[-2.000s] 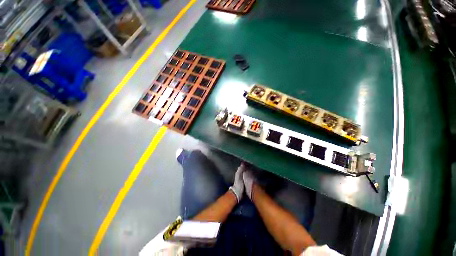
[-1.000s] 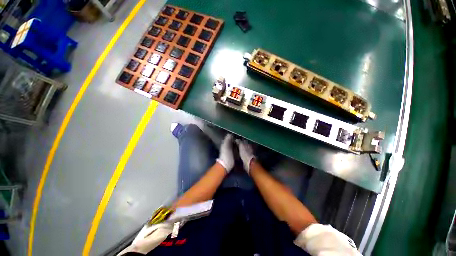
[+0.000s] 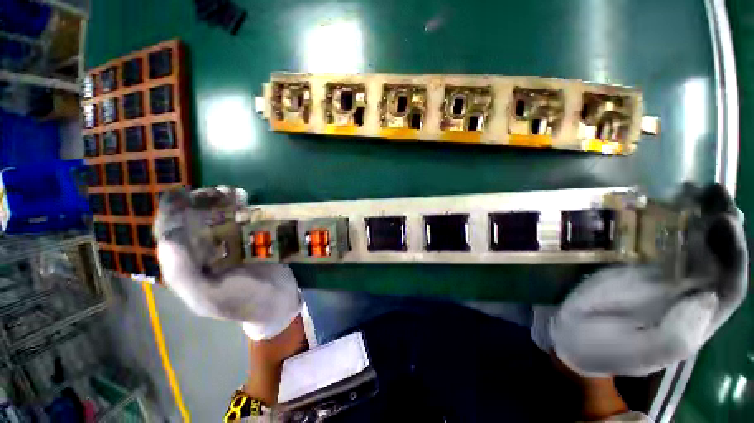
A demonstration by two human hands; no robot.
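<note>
The silver bar fixture (image 3: pixel 488 206) lies across the view in front of me, held by its two end blocks. Two red-orange components (image 3: pixel 318 241) in grey holders sit in its two left positions; the other positions show dark square openings. My left hand (image 3: pixel 227 264), in a white glove, grips the left end block. My right hand (image 3: pixel 653 297), gloved with dark soiled fingers, grips the right end block. The brass-coloured fixture bar (image 3: pixel 422 140) lies behind it on the green bench, its recessed pockets facing up.
The orange-brown parts tray (image 3: pixel 183 124) with dark squares is at the left of the green bench (image 3: pixel 496 25). Loose black pieces (image 3: pixel 221 13) lie at the back left. A pale metal rail (image 3: pixel 724 99) runs along the right. A blue stool (image 3: pixel 41 194) stands at far left.
Both hands have come up from my lap and taken hold of the silver bar's ends. The view is closer to both bars, which now appear more level.
</note>
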